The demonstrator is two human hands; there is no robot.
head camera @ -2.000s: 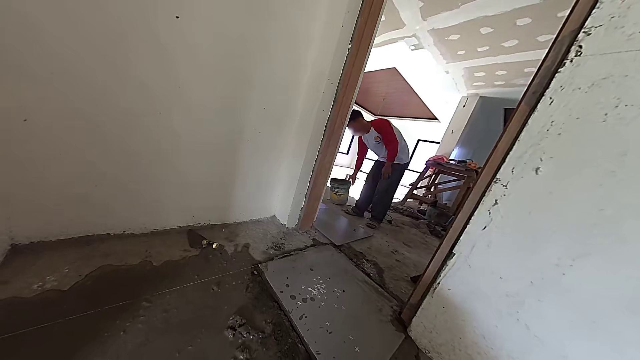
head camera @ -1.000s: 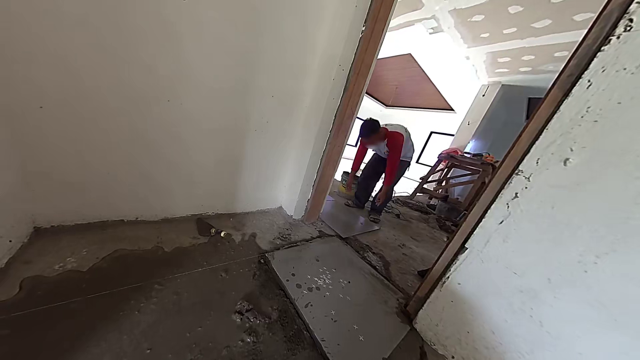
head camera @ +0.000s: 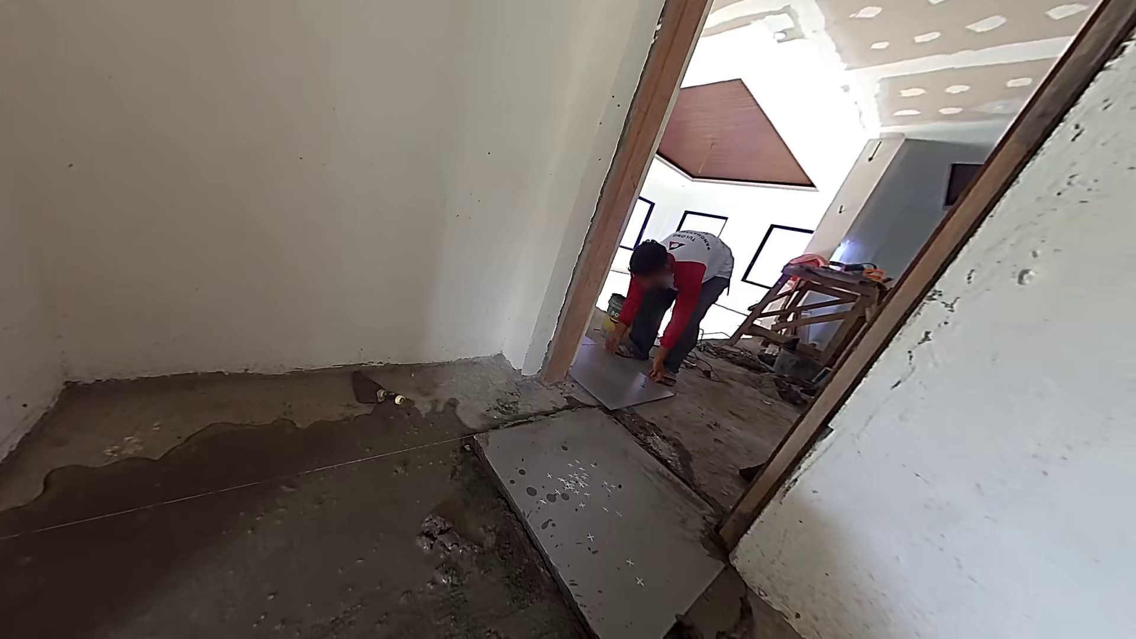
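Neither my left hand nor my right hand shows in the head view. A large grey floor tile [head camera: 595, 524] lies in the doorway, with several white cross-shaped tile spacers [head camera: 575, 479] and dark wet spots on it. Beyond it, a co-worker [head camera: 688, 275] in a red-sleeved shirt bends over a second grey tile [head camera: 617, 377], both hands at its edges. A trowel [head camera: 368, 390] lies on the floor near the left wall. A thin string line [head camera: 266, 482] runs across the wet concrete floor to the near tile's corner.
A wooden door frame [head camera: 626, 191] rises on the left of the opening, another wooden jamb [head camera: 923, 275] on the right. Behind the co-worker are a bucket [head camera: 613, 312] and a wooden trestle [head camera: 816, 306] with things on top. Mortar lumps [head camera: 439, 537] lie beside the near tile.
The co-worker has bent further down, and both hands have come down to the far tile's edges. Two seconds ago this person stood more upright beside the bucket.
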